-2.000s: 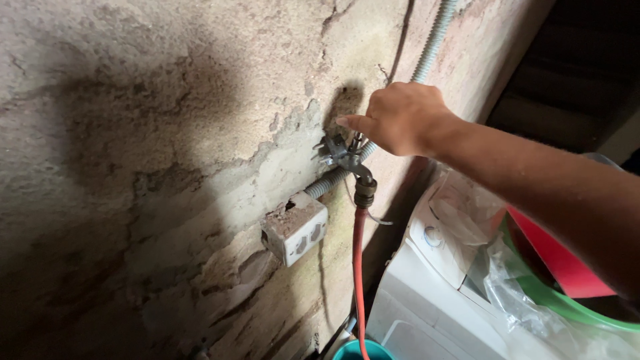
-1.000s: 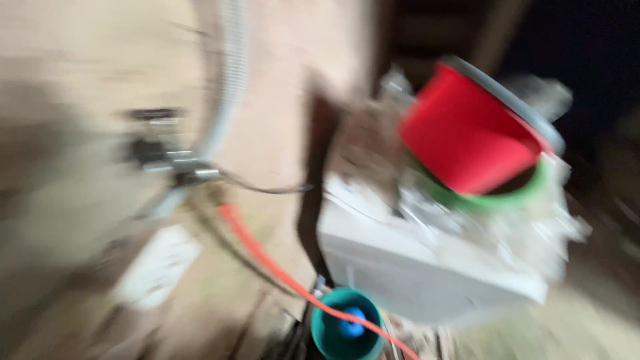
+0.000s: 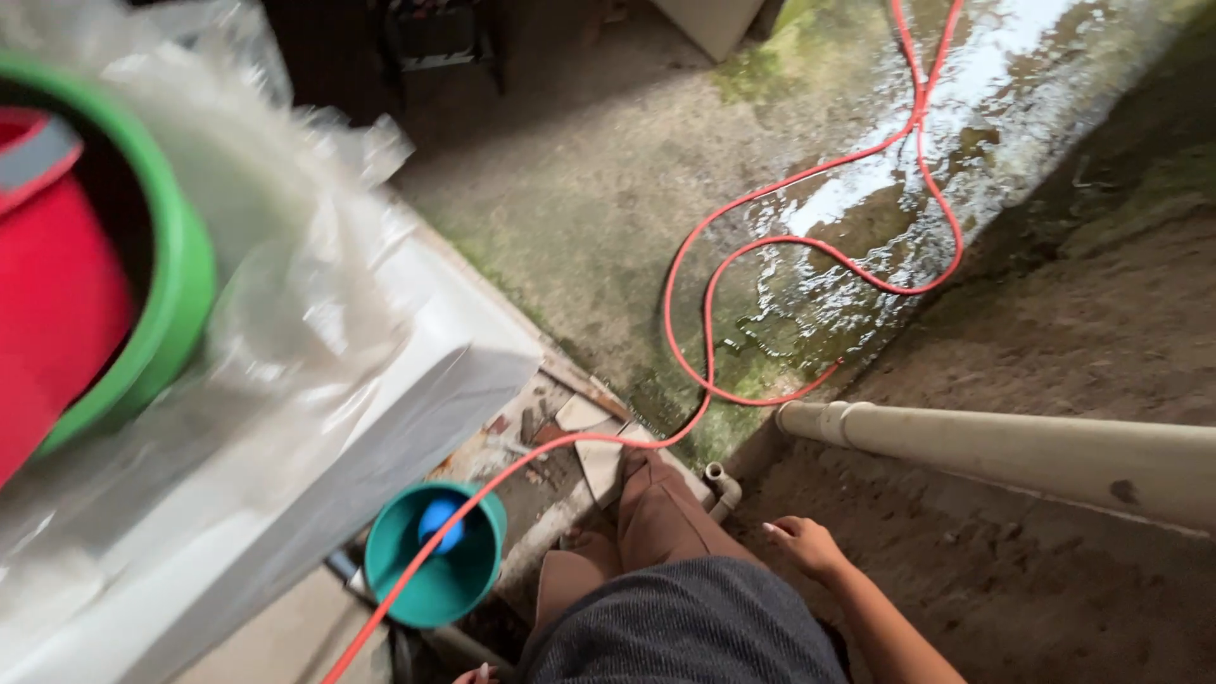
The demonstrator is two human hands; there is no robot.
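Observation:
My right hand (image 3: 806, 545) hangs at my right side, its fingers loosely bent and holding nothing. Of my left hand (image 3: 477, 674) only the fingertips show at the bottom edge; whether it holds anything is hidden. An orange-red hose (image 3: 570, 438) rises past my legs from the lower left and loops over the wet concrete floor (image 3: 589, 209). Left of my legs is a teal plastic bucket (image 3: 387, 556) with a blue object (image 3: 442, 524) inside, and the hose passes above its mouth. Neither hand visibly touches the hose.
At left, a white appliance (image 3: 446, 366) carries crumpled clear plastic (image 3: 313, 275), a green tub (image 3: 190, 275) and a red container (image 3: 66, 323). A beige pipe (image 3: 997, 456) runs along the wall at right. Near my feet are a short pipe elbow (image 3: 727, 489) and broken tiles (image 3: 600, 461).
Two seconds ago my right hand was at a wall tap with the hose on it; now it hangs by my side. The view has swung from the wall down to the floor.

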